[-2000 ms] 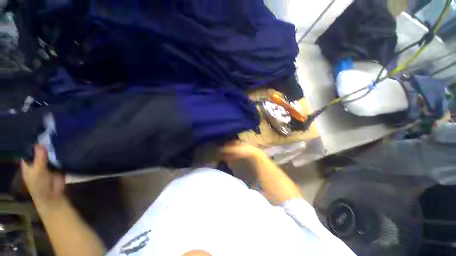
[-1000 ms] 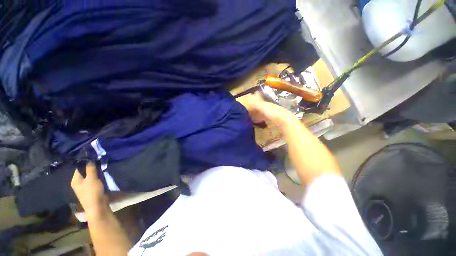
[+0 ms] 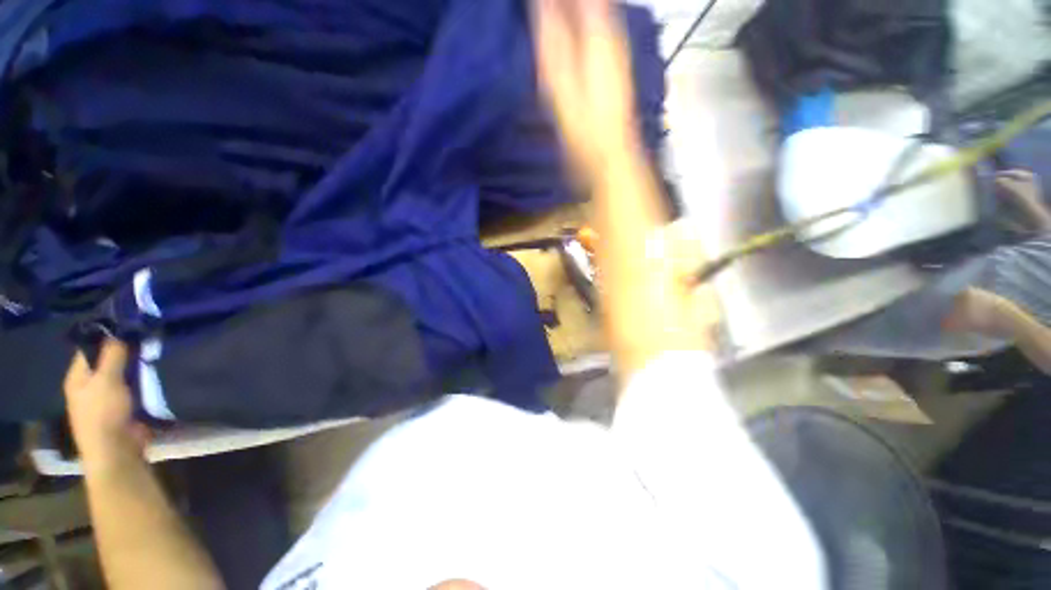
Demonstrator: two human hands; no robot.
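Observation:
A navy blue garment (image 3: 392, 254) with a black section and short white stripes lies across the work place in front of me. My left hand (image 3: 101, 398) grips its end at the left, beside the white stripes. My right hand (image 3: 586, 87) is raised over the back right of the cloth, blurred, and cut close by the top edge. Whether it touches the cloth cannot be told. The iron (image 3: 581, 256) stands on the tan board (image 3: 573, 328), mostly hidden behind my right forearm.
A large navy garment pile (image 3: 231, 115) is at the back. A yellow-green hose runs right, past a white container (image 3: 870, 190) with something blue on it. A black fan (image 3: 859, 501) is below right. Another person's arms (image 3: 997, 317) show at the far right.
My right hand has left the front edge near the iron and moved up over the back of the cloth. The blue part now stretches up toward the pile. My left hand still grips the left end.

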